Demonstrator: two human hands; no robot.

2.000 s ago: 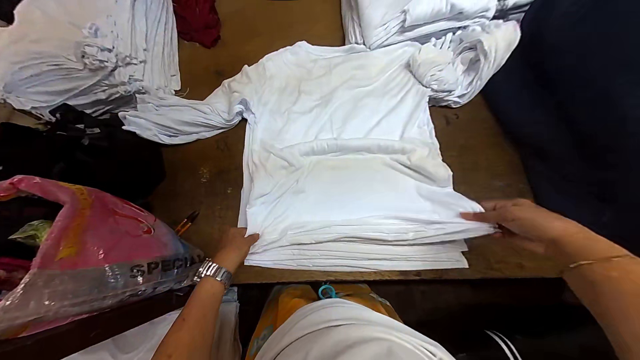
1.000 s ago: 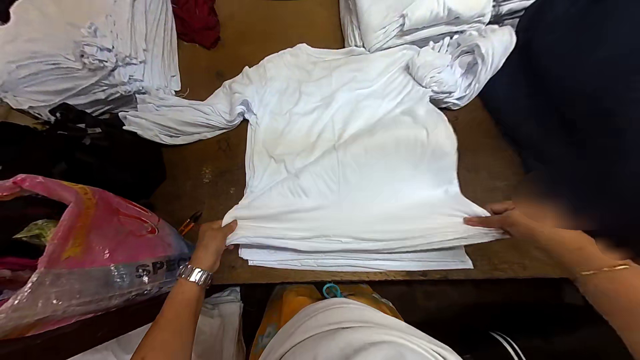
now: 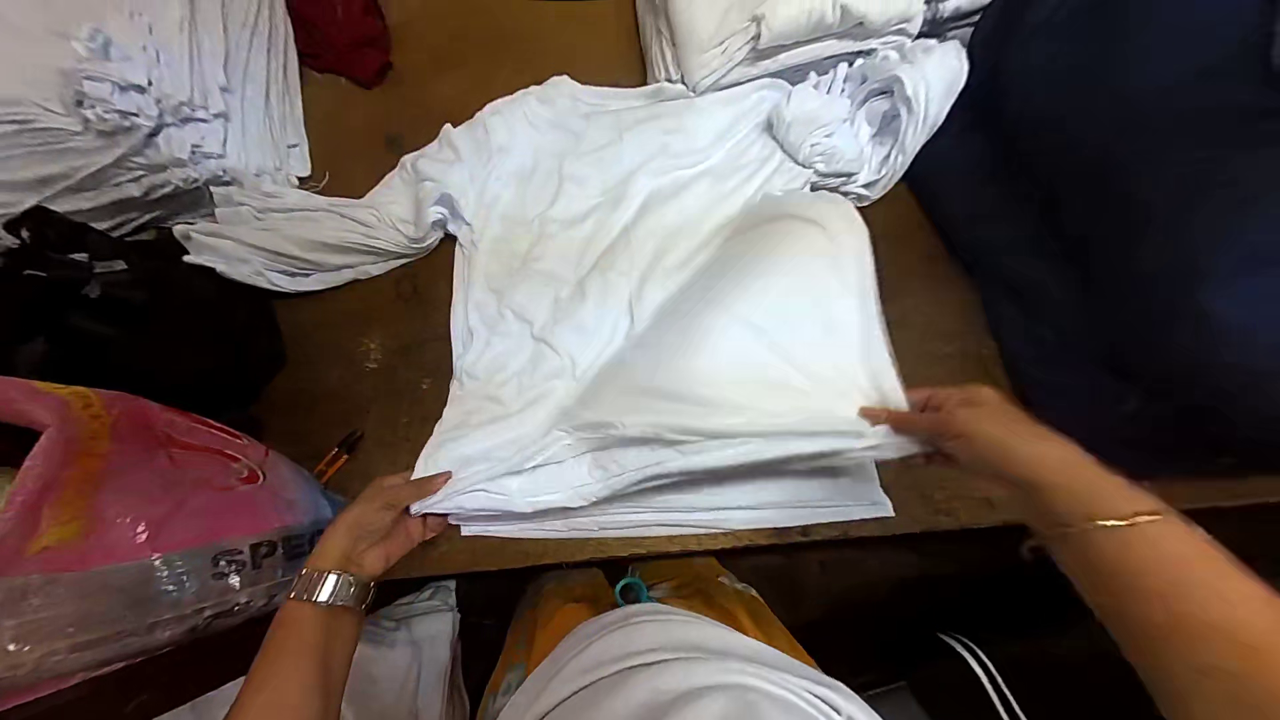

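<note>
White long-sleeved shirts [image 3: 580,240] lie stacked on a brown wooden table, hems toward me. My left hand [image 3: 385,520], with a metal watch at the wrist, pinches the left corner of the upper hem. At the other corner my right hand [image 3: 960,425] grips the hem between thumb and fingers, and the cloth bulges up on that side. Further hem layers [image 3: 700,505] show beneath the lifted edge. One sleeve [image 3: 310,235] stretches out to the left; gathered sleeves [image 3: 865,120] are bunched at the upper right.
White garments are piled at the upper left [image 3: 150,100] and top right [image 3: 790,35]. Dark red cloth [image 3: 340,35], black cloth [image 3: 130,310], a pink plastic bag [image 3: 150,500] and an orange-and-black pen-like tool [image 3: 338,457] are on the left. Large dark navy fabric [image 3: 1120,220] covers the right side.
The top shirt's hem, drawn flat a second ago, is now raised and billowing on the right. My right hand has moved a little inward and up; both hands still hold the hem.
</note>
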